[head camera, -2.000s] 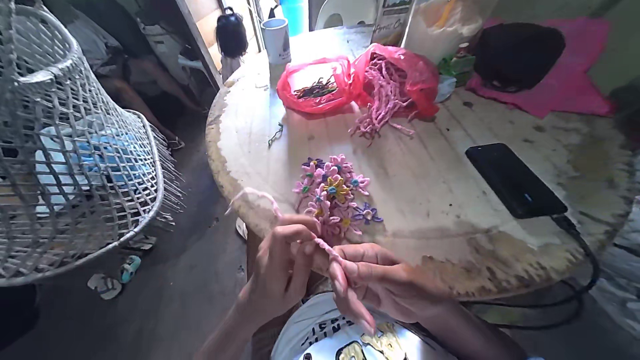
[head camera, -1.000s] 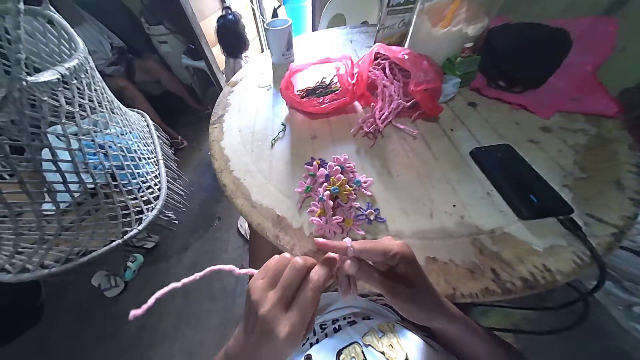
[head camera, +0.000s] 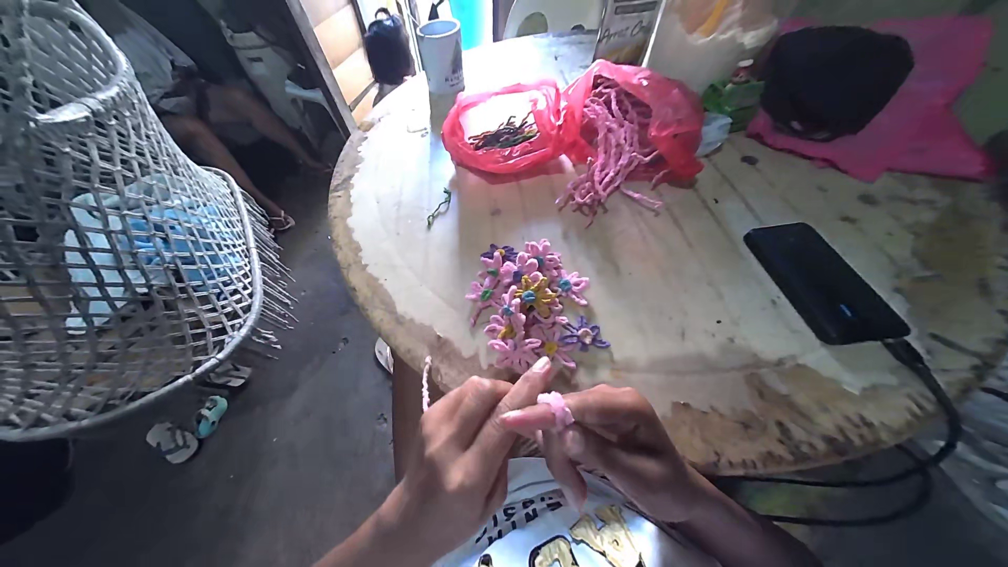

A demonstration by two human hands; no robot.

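A pink twisted yarn cord (head camera: 556,411) is looped around the index finger of my right hand (head camera: 622,437), whose thumb presses near the loop. My left hand (head camera: 465,449) is close against it, its index finger pointing over the loop; the cord's free end rises behind the knuckles on the left. What the left fingertips pinch is partly hidden. Just beyond my hands, a heap of small yarn flowers (head camera: 535,295), mostly pink with some purple and yellow, lies on the round wooden table (head camera: 669,315).
Red plastic bags hold dark short cords (head camera: 504,134) and pink cords (head camera: 614,138). A green cord piece (head camera: 439,208), a mug (head camera: 441,57), a black phone-like device (head camera: 825,283) with a cable and a black cap (head camera: 836,83) are on the table. A hanging woven chair (head camera: 126,236) is left; a person sits beyond.
The cord's free end, stretched out to the left one second ago, now stands up behind my left hand. The loop around my right index finger shows more plainly, and my left index finger has extended.
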